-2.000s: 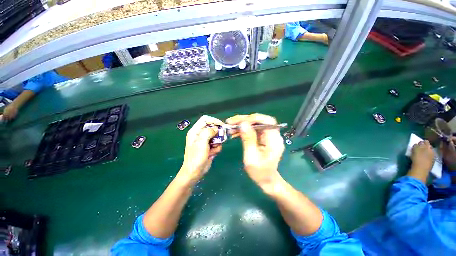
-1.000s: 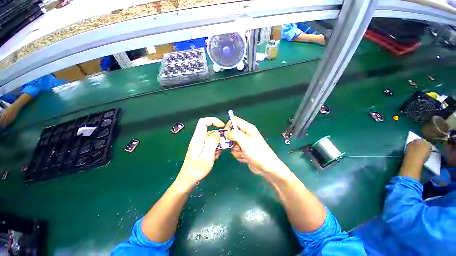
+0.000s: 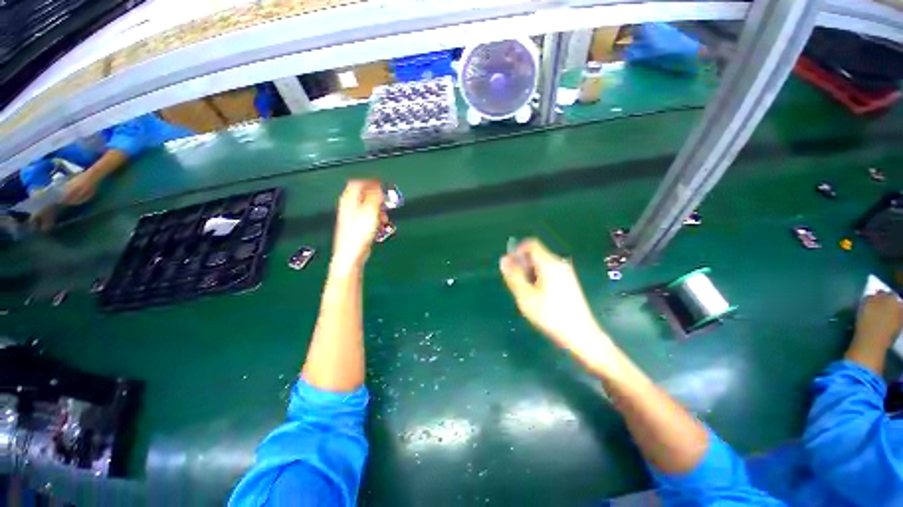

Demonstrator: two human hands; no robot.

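My left hand (image 3: 356, 213) is stretched forward over the green belt. A small housing with a shiny rim (image 3: 394, 198) is at its fingertips, partly blurred. A second housing (image 3: 385, 232) lies on the belt just below, partly behind the hand. My right hand (image 3: 543, 287) is over the middle of the belt, to the right, with curled fingers. A slim, blurred piece that looks like the tweezers (image 3: 512, 245) sticks out at its fingertips; most of it is hidden.
A black parts tray (image 3: 188, 248) and another housing (image 3: 301, 257) lie left. A solder wire spool (image 3: 702, 296) and slanting metal post (image 3: 713, 139) stand right. A fan (image 3: 498, 79) and clear blister tray (image 3: 411, 111) are behind. A neighbour's arm (image 3: 856, 381) is at right.
My hands have moved apart. The left reached forward and left with the housing; the right drew back to the right. The view has shifted, so the belt items appear further right.
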